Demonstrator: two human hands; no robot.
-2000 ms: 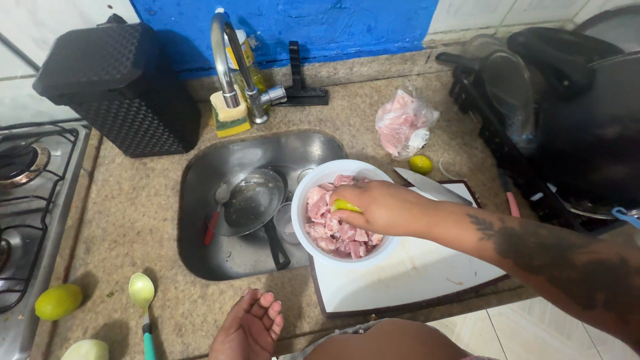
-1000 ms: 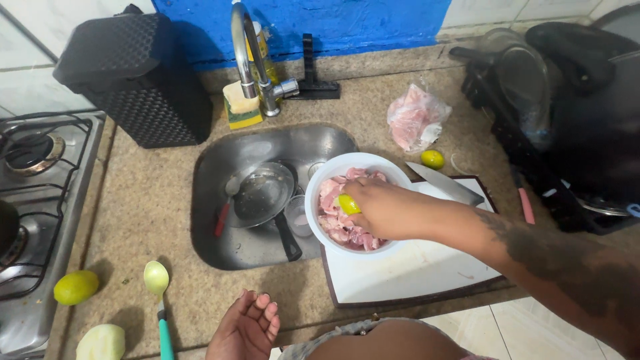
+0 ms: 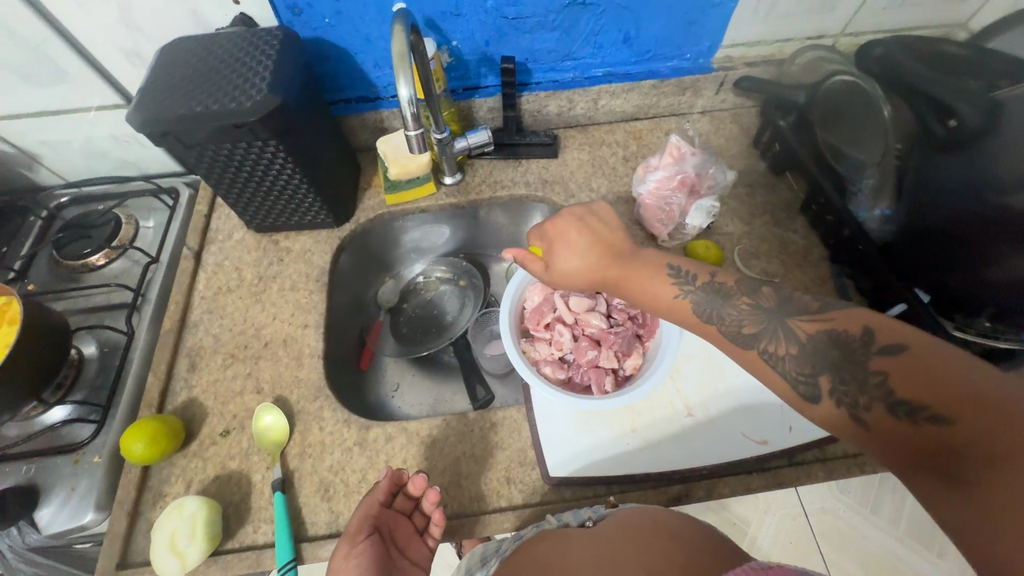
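Observation:
My right hand (image 3: pixel 580 246) is closed around a piece of lime (image 3: pixel 535 251), of which a small yellow-green part shows. It is above the far rim of a white plastic bowl (image 3: pixel 516 364) of raw meat chunks (image 3: pixel 590 336). The bowl rests partly on a white cutting board (image 3: pixel 680 424) and partly over the sink's edge. My left hand (image 3: pixel 392 520) is palm up at the counter's front edge, fingers curled, holding nothing. A spoon with a teal handle (image 3: pixel 282 528), a whole lime (image 3: pixel 152 439) and a peeled pale vegetable (image 3: pixel 186 534) lie to its left.
The steel sink (image 3: pixel 352 392) holds a frying pan (image 3: pixel 432 308), a red-handled utensil (image 3: pixel 371 344) and a strainer or cup (image 3: pixel 491 342). Behind are a faucet (image 3: pixel 412 80), sponge (image 3: pixel 406 172) and black bin (image 3: pixel 248 128). Bagged meat (image 3: pixel 680 188), a lime piece (image 3: pixel 704 252) and a dark dish rack (image 3: pixel 824 224) stand right; a stove (image 3: pixel 152 320), left.
My right hand has moved from the meat inside the bowl to above its far rim, with the lime piece still in it. My left hand stays low, palm up.

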